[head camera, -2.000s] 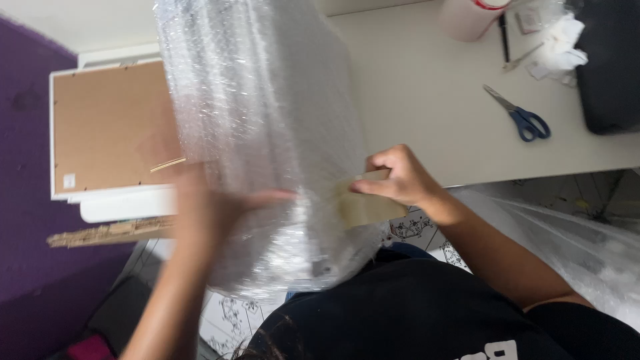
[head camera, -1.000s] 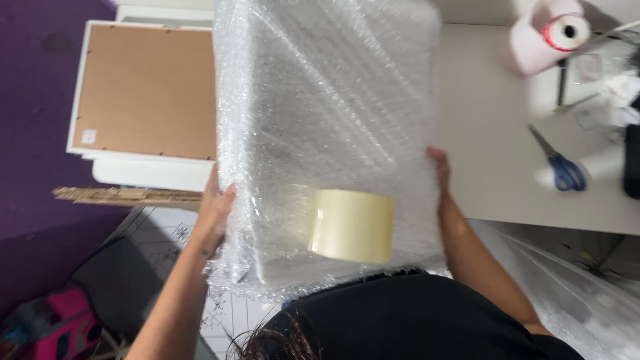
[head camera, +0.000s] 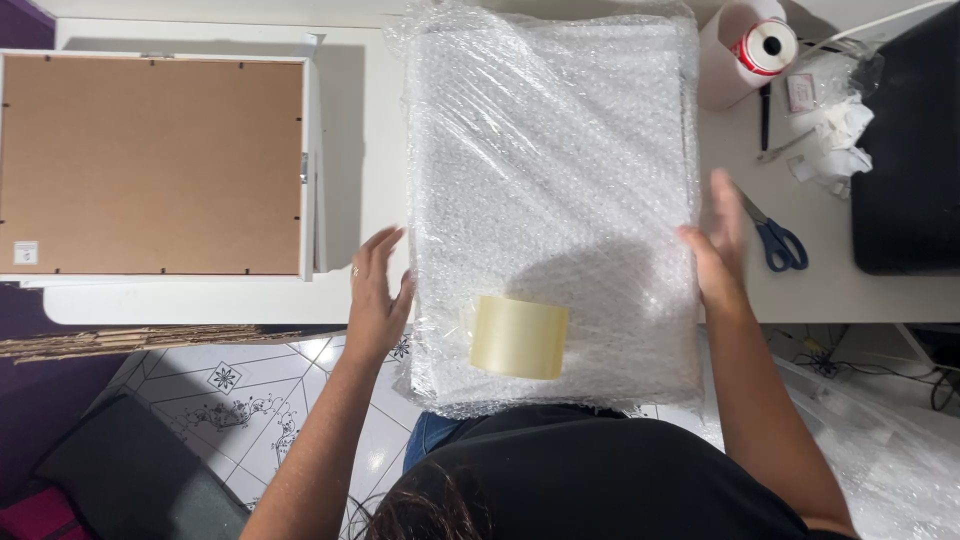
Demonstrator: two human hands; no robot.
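Note:
A flat rectangular package wrapped in bubble wrap [head camera: 555, 187] lies on the white table, its near end jutting over the edge toward my body. On its lower part rests a roll of clear yellowish packing tape [head camera: 519, 337]. My left hand [head camera: 381, 296] is at the package's left side, fingers apart; whether the thumb touches the wrap is unclear. At the right side is my right hand [head camera: 716, 240], slightly blurred, its thumb at the wrap's edge and its fingers spread. Neither hand is closed on anything. What the wrap contains cannot be made out.
Left on the table [head camera: 356, 187] lies a white frame with brown backing [head camera: 157, 165]. Flat cardboard [head camera: 150, 341] sits below the table's edge. Blue-handled scissors [head camera: 780, 244], a black pen [head camera: 765, 116], a label roll [head camera: 769, 46], crumpled paper [head camera: 844, 124] and a black device [head camera: 911, 165] are at right.
The package, held up between both hands one second ago, now lies on the table. Both hands have loosened from its sides. Two seconds ago my right hand was at the tape roll.

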